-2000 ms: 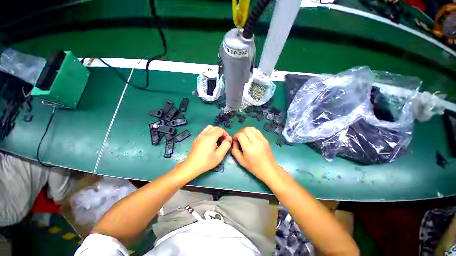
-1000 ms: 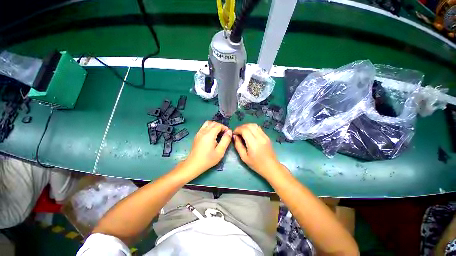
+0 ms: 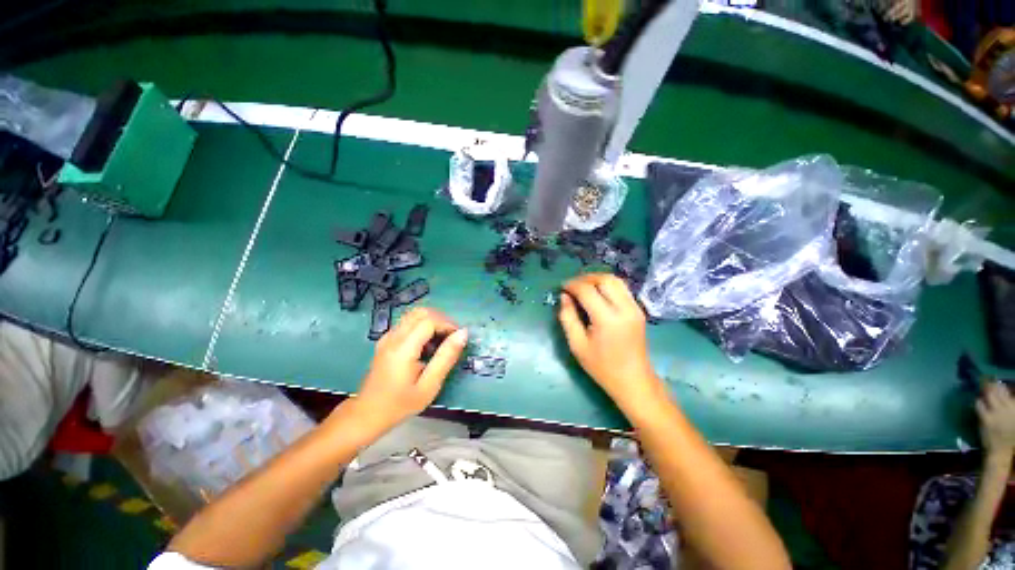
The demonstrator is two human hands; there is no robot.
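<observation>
My left hand (image 3: 412, 362) is low over the bench, thumb and fingers curled near each other; a dark spot shows between them, but I cannot tell whether it is a part or shadow. A small dark piece (image 3: 485, 365) lies just right of it. My right hand (image 3: 607, 328) is beside the heap of small black parts (image 3: 510, 254), its fingertips close to the heap's near side; whether they hold anything is unclear. Black plastic housings (image 3: 381, 262) lie in a loose pile left of centre. The grey electric screwdriver (image 3: 570, 139) hangs above the heap.
A bag of dark parts (image 3: 480, 180) and a bag of screws (image 3: 590, 200) stand behind the heap. A large clear bag of black parts (image 3: 779, 267) is at right. A green box (image 3: 134, 156) is at left. Another person's hand (image 3: 996, 414) shows at the far right.
My hands, earlier together at the centre, have moved apart, the left toward me and leftward, the right to the right. The screwdriver appears farther right. Another person's hand has appeared at the right.
</observation>
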